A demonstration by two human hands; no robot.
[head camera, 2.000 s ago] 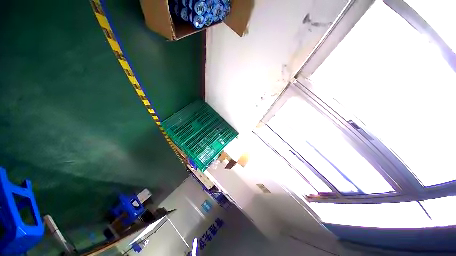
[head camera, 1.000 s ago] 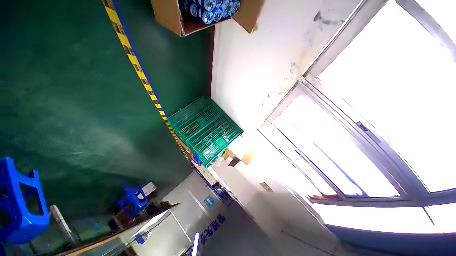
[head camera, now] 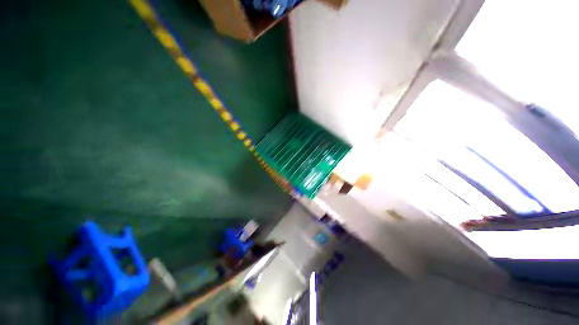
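Neither of my hands shows in the head view. The picture is tilted and blurred. Nearest to me is a blue plastic stool on the green floor at the lower left. The edge of a bench shows at the bottom, with blurred things on it that I cannot make out.
A green slatted crate stands by the white wall. An open cardboard box with blue items is cut off at the top. Yellow-black tape crosses the floor. A smaller blue stool is farther off. Bright windows fill the right.
The view has swung, so the crate, stools and windows sit farther right and the cardboard box is more cut off at the top. The blue stool shows more fully. The picture is blurrier.
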